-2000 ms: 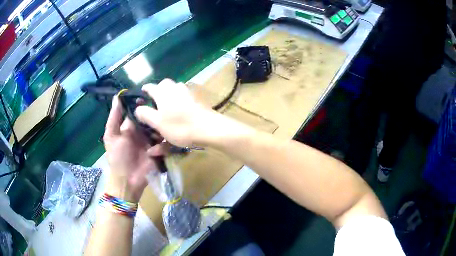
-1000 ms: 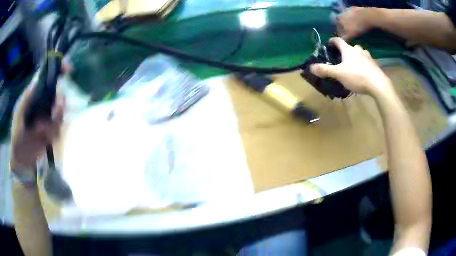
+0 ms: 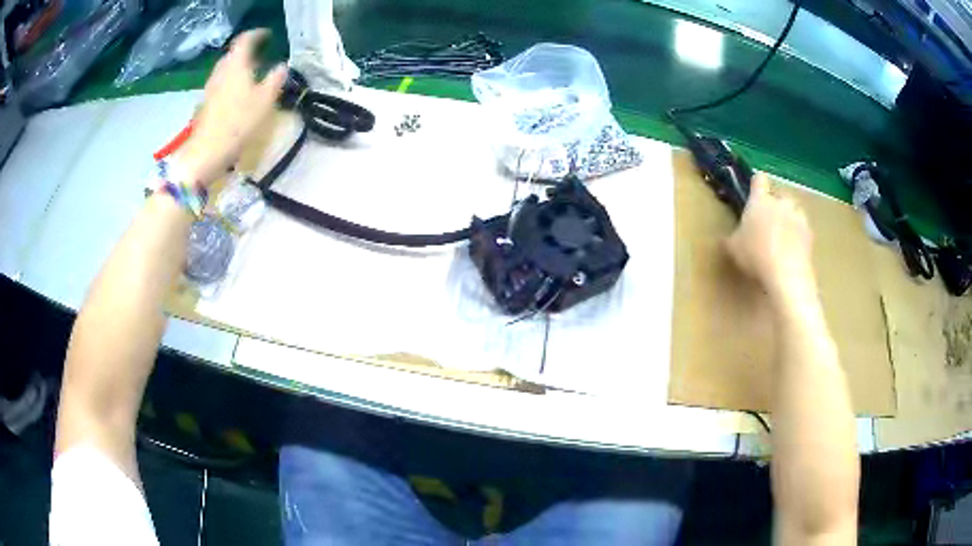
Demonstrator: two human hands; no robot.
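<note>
The black fan assembly (image 3: pixel 576 240) lies face up on the white foam sheet (image 3: pixel 416 304), with thin wires around it. Its thick black cable runs left to a coil (image 3: pixel 336 115). My left hand (image 3: pixel 229 112) is beside the coil, with fingers apart and nothing visibly held. My right hand (image 3: pixel 773 235) is closed around the electric screwdriver (image 3: pixel 719 165) over the cardboard; its grip is mostly hidden by the hand. A wrapped metallic-grey ball (image 3: pixel 210 251) lies below my left wrist.
A clear bag of screws (image 3: pixel 565 123) lies behind the fan. Loose screws (image 3: pixel 407 125) and a bundle of black wires (image 3: pixel 432 55) are to its left. Cardboard (image 3: pixel 789 341) lies at right, with another cable (image 3: pixel 906 237) beyond it. An orange-red piece (image 3: pixel 173 142) shows by my left wrist.
The view has swung right to left along the bench. The fan and coiled cable now rest on the foam, out of my hands. My right hand has moved from the fan to the screwdriver.
</note>
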